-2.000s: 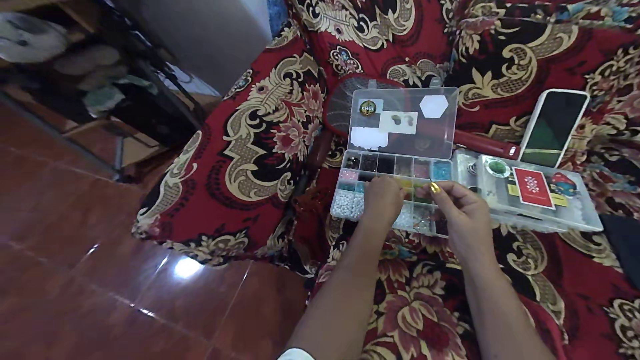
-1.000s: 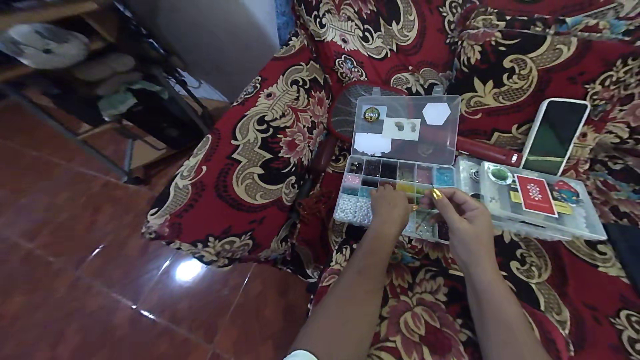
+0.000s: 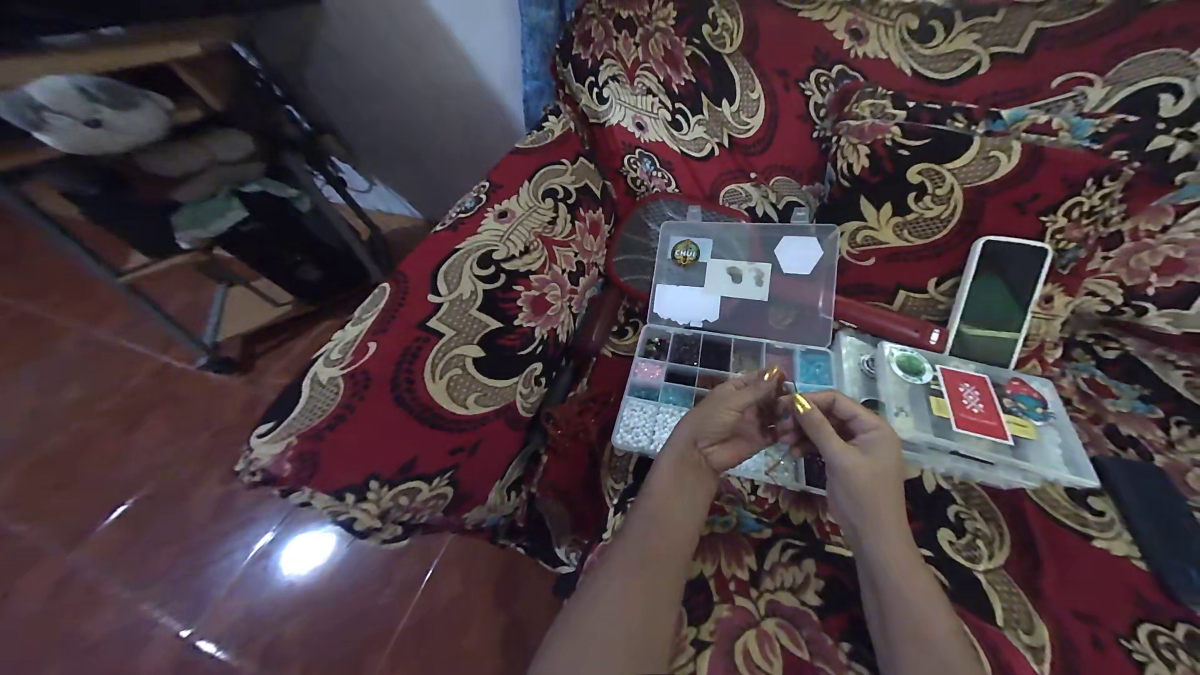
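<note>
An open clear plastic bead organizer (image 3: 640, 427) lies on the sofa, its compartments filled with white, pink, teal and dark beads. Over its right half, my left hand (image 3: 736, 417) and my right hand (image 3: 839, 431) meet at the fingertips. The thumb and fingers of my right hand are pinched on a small, thin, dark item, too small to name. Whether my left fingers also hold something is not clear. Gold-coloured polish shows on the thumbnails. The raised lid (image 3: 797, 305) bears stickers and paper pieces. My hands hide several compartments.
Right of the organizer lie closed clear plastic cases (image 3: 1041, 459) with a red card (image 3: 975, 403) on top. Behind them a smartphone (image 3: 999, 300) leans upright. A red racket (image 3: 647, 239) lies behind the lid. A dark flat item (image 3: 1153, 525) is at the right, a shelf rack (image 3: 122, 272) at the left.
My left hand has come up from the bead compartments, and its fingertips now meet those of my right hand above the organizer.
</note>
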